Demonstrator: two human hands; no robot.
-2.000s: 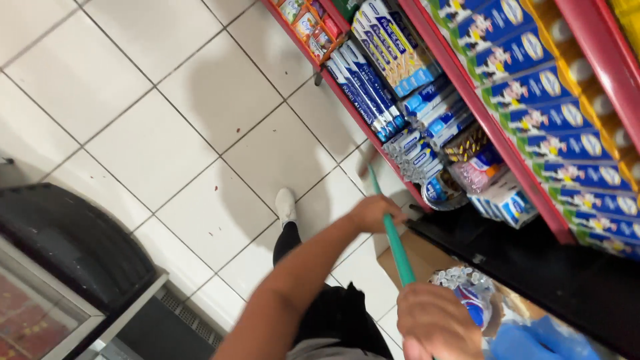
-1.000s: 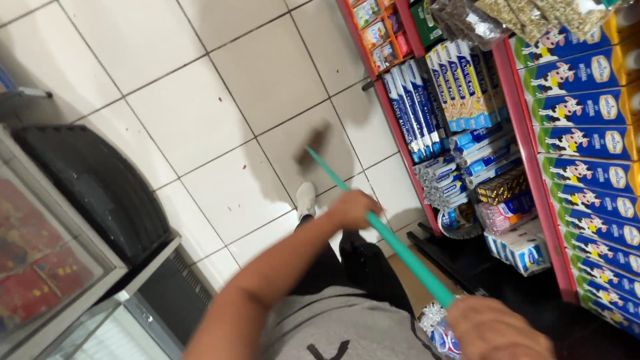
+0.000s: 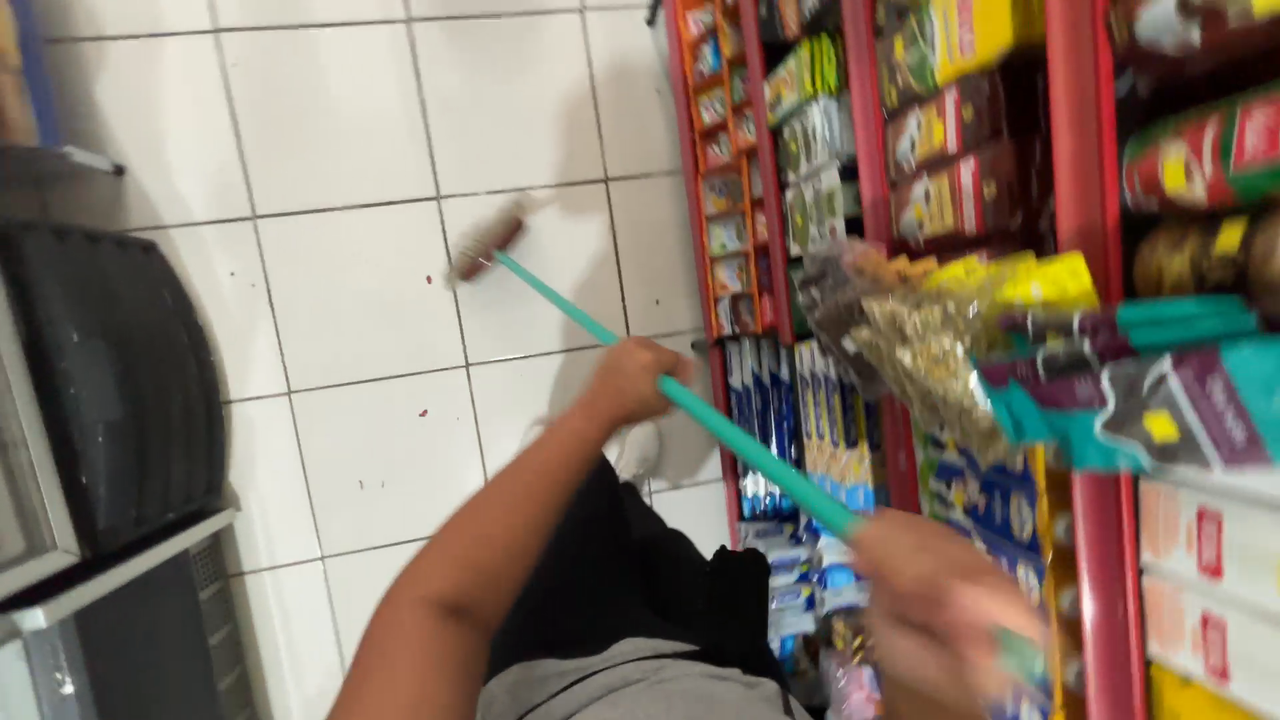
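Observation:
A broom with a green handle [image 3: 755, 455] runs from lower right up to its brown head [image 3: 490, 245], which is blurred on the white tiled floor [image 3: 340, 300]. My left hand [image 3: 640, 380] is closed around the middle of the handle. Higher on the handle, near its top end, my right hand [image 3: 945, 590] grips it, blurred. Small red bits [image 3: 423, 413] lie on the tiles to the left of the broom head. My white shoe [image 3: 637, 450] shows below my left hand.
Red shelves [image 3: 1090, 600] with packaged goods stand along the right. Hanging bags [image 3: 1180, 400] jut out near my right hand. At the left are a black curved bin-like object [image 3: 110, 380] and a glass-topped case [image 3: 30, 480].
The view has shifted along the aisle. Compared with two seconds ago, when it was beside the shelf, the broom head is out on the open tiles, farther from my feet. Both hands still hold the handle.

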